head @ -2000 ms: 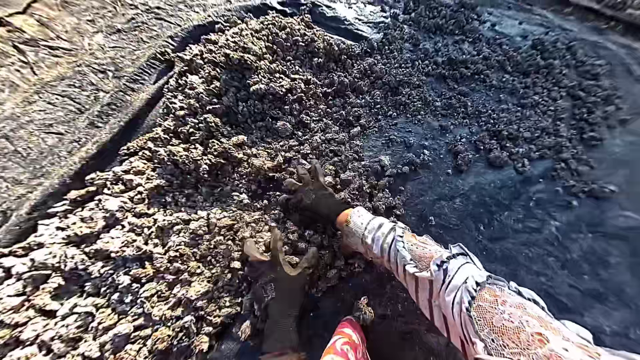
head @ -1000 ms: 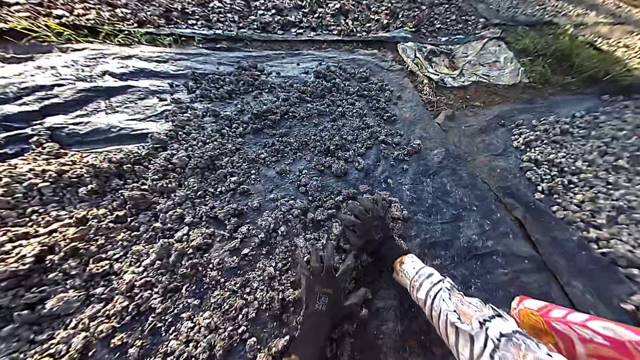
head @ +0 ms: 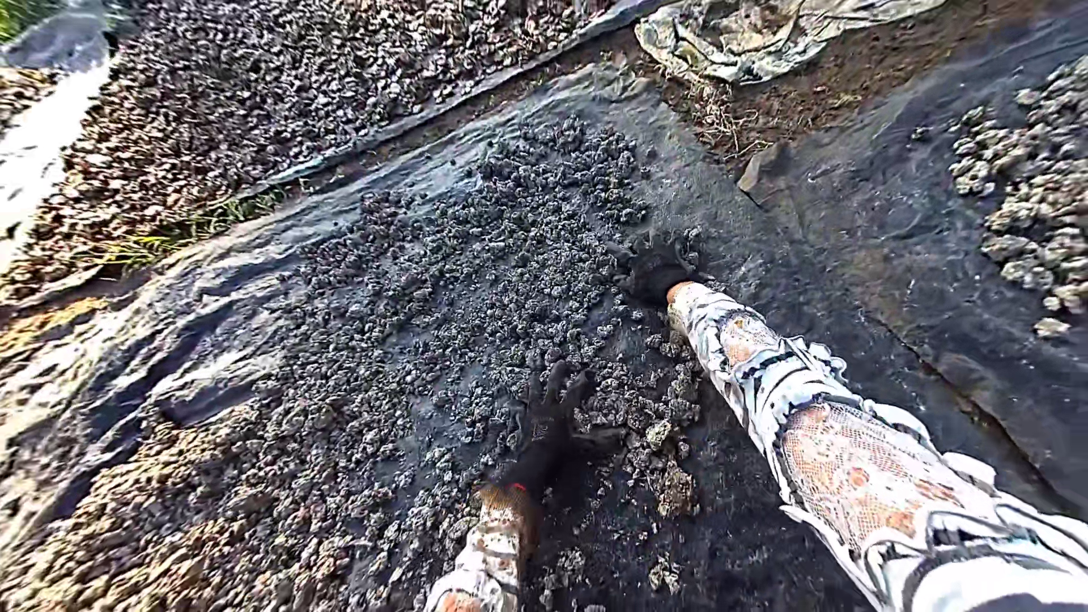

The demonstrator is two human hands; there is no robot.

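Note:
Small rough dark clumps (head: 476, 272) lie spread over a dark plastic sheet (head: 748, 510). My left hand (head: 552, 425), in a black glove, rests low among the clumps near the lower middle, its fingers apart. Farther up and to the right, my right hand (head: 654, 270), also in a black glove, touches the right edge of the spread with its fingers apart. Neither hand shows anything gripped. Larger pale brown clumps (head: 676, 489) lie to the right of my left hand.
A strip of bare soil (head: 799, 110) borders the sheet, with a crumpled pale sheet (head: 756, 38) on it. Another spread of pieces (head: 340, 76) lies beyond, and a pile of pale clumps (head: 1041, 187) is at the right. A flat stone-like piece (head: 762, 170) sits by the soil.
The view has swung a good deal. My hands, close together one second ago, are now farther apart, with the right one farther forward along the spread.

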